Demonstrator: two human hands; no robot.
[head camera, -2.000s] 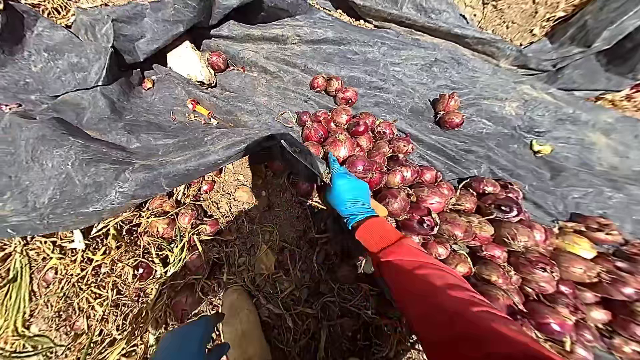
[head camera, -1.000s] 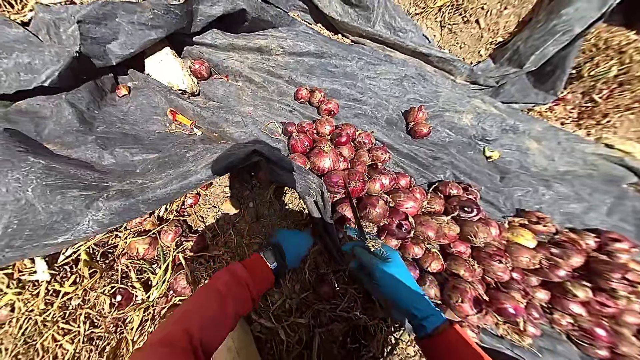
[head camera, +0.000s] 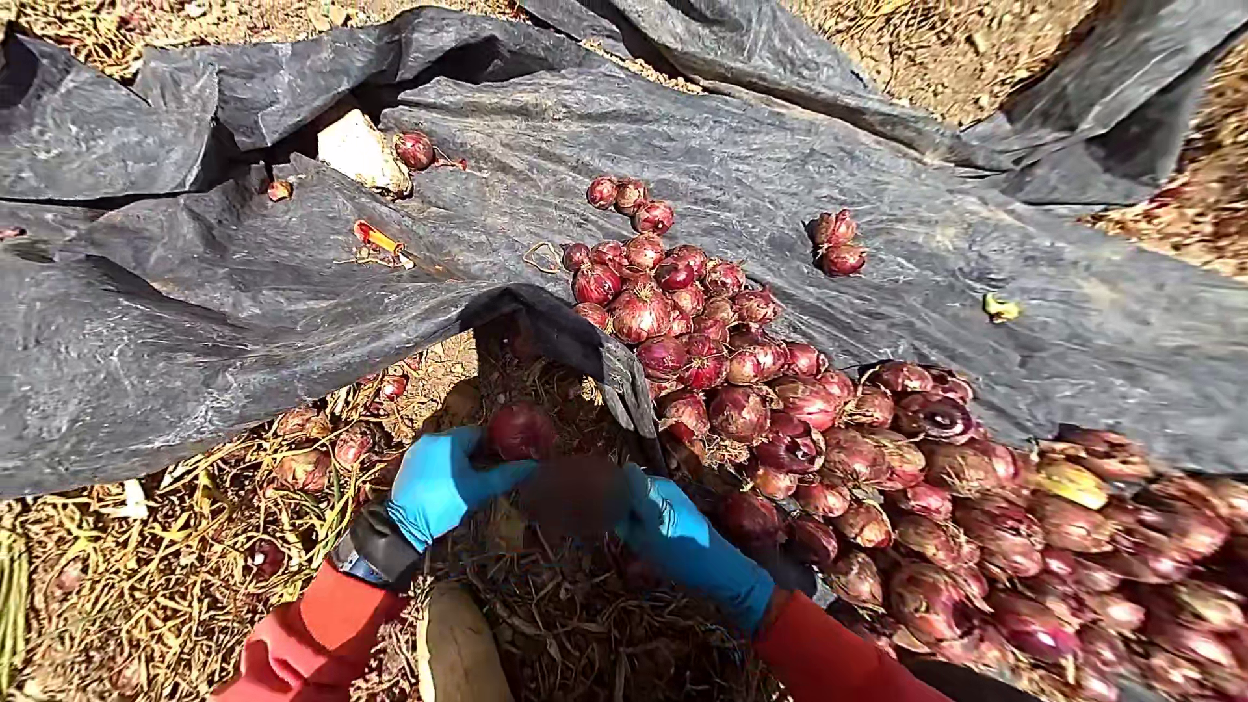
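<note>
My left hand (head camera: 448, 487), in a blue glove with a dark watch at the wrist, has its thumb and fingers around a red onion (head camera: 521, 431). My right hand (head camera: 673, 536), also blue-gloved, is beside it at a dark, blurred thing (head camera: 575, 495) that I cannot make out; its grip is unclear. Both hands are over shaded soil and dry stalks, below the raised edge of a black plastic sheet (head camera: 546, 317). A large heap of red onions (head camera: 780, 419) spreads from the sheet's middle to the lower right, just right of my right hand.
A pale stone (head camera: 363, 154) and a single onion (head camera: 414, 150) rest on the sheet at the upper left, above an orange-handled tool (head camera: 378, 237). Small onion groups (head camera: 838, 244) sit beyond the heap. Dry stalks (head camera: 195, 556) with scattered onions cover the ground at left. My boot (head camera: 460, 643) is below.
My left hand has moved up and left from beside the sheet's edge and now holds an onion. My right hand has drawn back from the heap's edge, where a dark pointed thing showed near it.
</note>
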